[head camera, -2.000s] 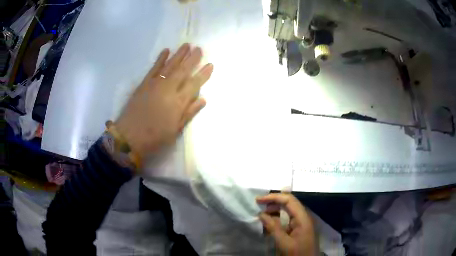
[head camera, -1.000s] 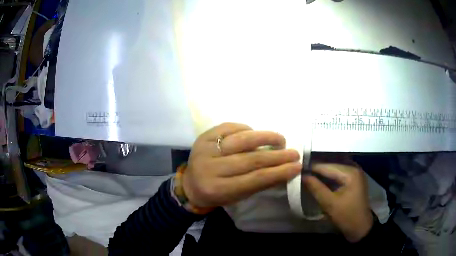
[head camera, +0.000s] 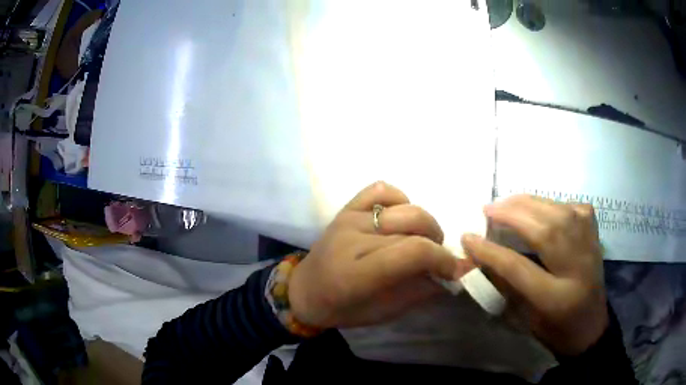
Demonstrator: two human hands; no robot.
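Observation:
A large white fabric piece [head camera: 399,113] lies overexposed on the white table and merges with it. A narrow white strip [head camera: 482,292] hangs in a short fold below my fingertips at the table's front edge. My left hand [head camera: 380,263], with a ring and a beaded bracelet, pinches the strip from the left. My right hand [head camera: 545,263] holds the fabric edge and strip from the right, thumb and forefinger close to the left fingertips. The exact grip between the fingers is lost in glare.
The white table [head camera: 218,98] has printed ruler scales [head camera: 168,170] near its front edge. Round metal machine parts [head camera: 519,13] show at the top right. A pink item [head camera: 126,219] lies at the left below the table. White cloth [head camera: 150,293] lies below the front edge.
My left hand came down from the table onto the strip. My right hand has risen to the front edge. The strip's long loop is now a short fold, and the machine head has mostly left view.

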